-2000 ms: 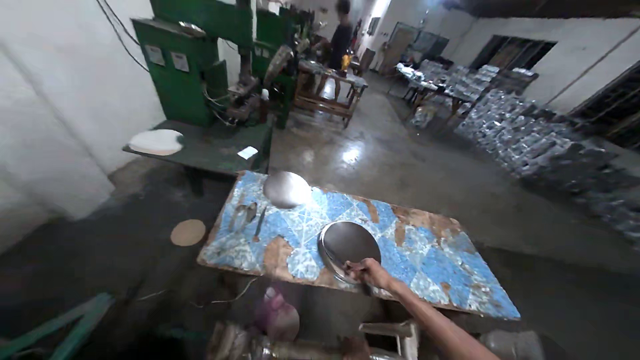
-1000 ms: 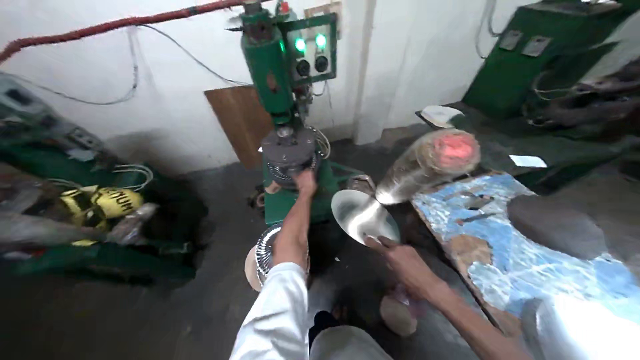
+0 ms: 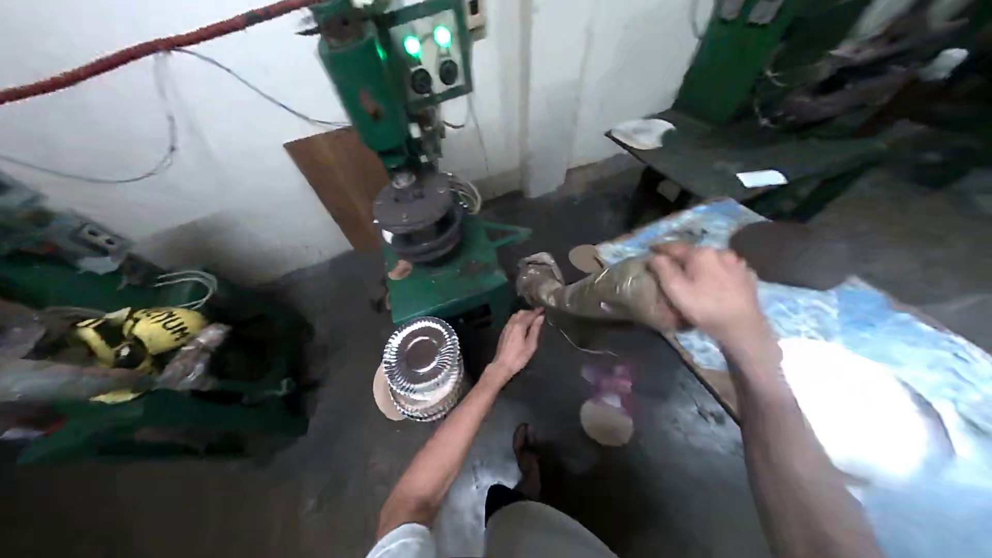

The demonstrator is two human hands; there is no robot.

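My right hand (image 3: 701, 287) is on the near end of a long plastic-wrapped roll or stack (image 3: 612, 294) beside the blue-topped table; blur hides how its fingers lie. My left hand (image 3: 519, 341) is near the far lower end of that wrapped thing, holding nothing that I can see. Left of it stands a stack of fluted silver foil plates (image 3: 422, 360), with a tan disc (image 3: 385, 394) partly under it. Behind is a green press (image 3: 364, 93) with a round dark die (image 3: 416, 217) and two lit green lamps. A shiny round sheet (image 3: 852, 407) lies on the table.
The blue-topped table (image 3: 798, 314) is at right, with a dark round thing (image 3: 790, 252) on it. A dark green bench (image 3: 713, 159) stands behind. At left a machine holds a yellow sack (image 3: 167, 329). A tan disc (image 3: 607, 422) and pink plastic (image 3: 610, 381) lie on the floor.
My left hand has moved from the press's die to beside the wrapped roll. My right hand has left the round silver disc it held and is on the roll, which now lies lower.
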